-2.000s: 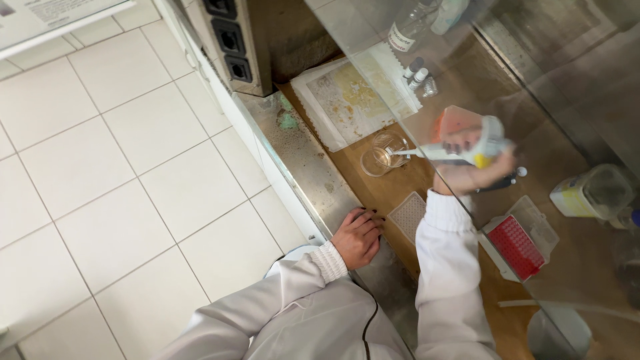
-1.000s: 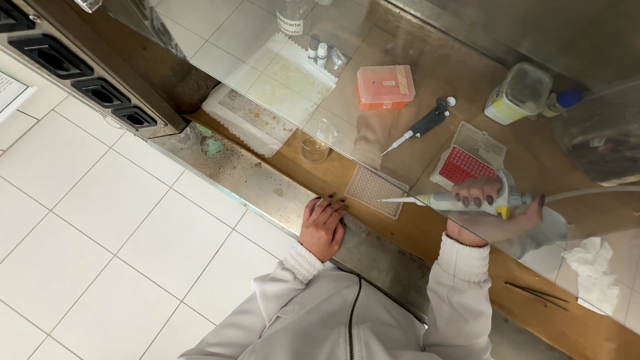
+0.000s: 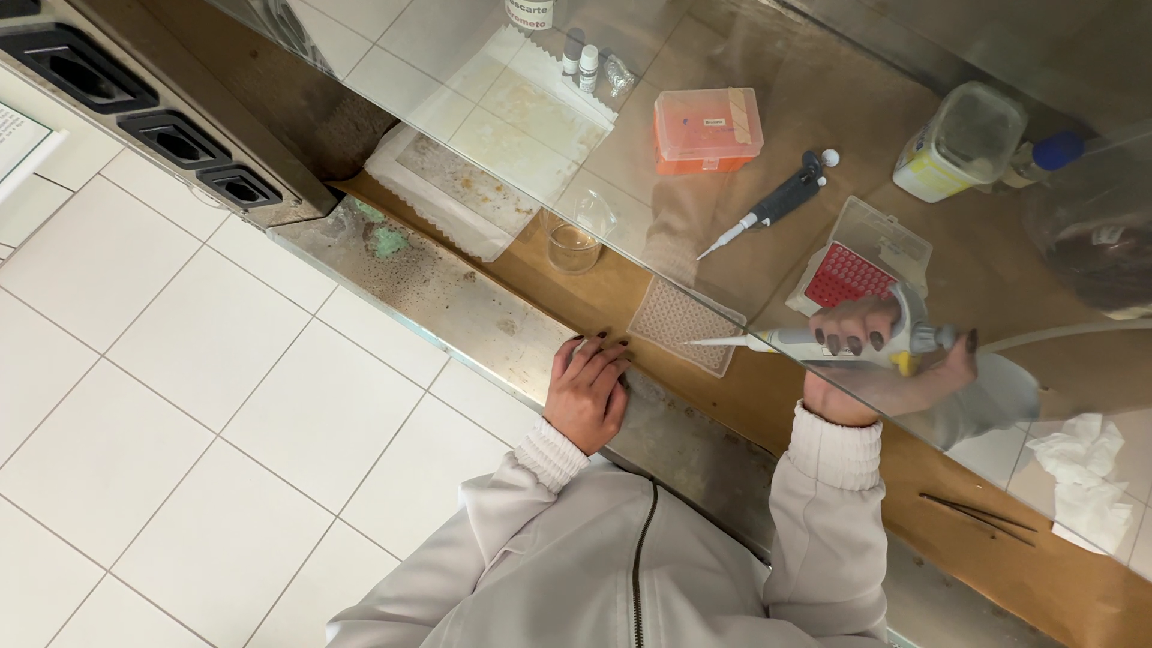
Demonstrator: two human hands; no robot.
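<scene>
My right hand (image 3: 873, 351), behind the glass sash, grips a white and grey micropipette (image 3: 792, 340) lying nearly level, its tip pointing left over a clear well plate (image 3: 684, 319). Whether the tip touches the plate, I cannot tell. My left hand (image 3: 587, 391) rests on the hood's metal front edge with nothing seen in it, fingers loosely together, just left of the plate. A small glass beaker (image 3: 573, 247) stands farther back and left. Behind my right hand sits an opened tip box with a red rack (image 3: 849, 274). A dark micropipette (image 3: 776, 202) lies on the brown paper.
The glass sash (image 3: 630, 256) slants across the hood above the work surface. Behind it are an orange box (image 3: 706, 130), a lidded plastic container (image 3: 963, 139) and small bottles (image 3: 588, 68). Tweezers (image 3: 976, 517) and crumpled tissue (image 3: 1084, 481) lie at right. A stained absorbent pad (image 3: 468, 184) lies at left.
Two seconds ago my right hand held the micropipette with its tip at the beaker; it has since moved away to the well plate. The left hand stays on the metal edge. The view has shifted.
</scene>
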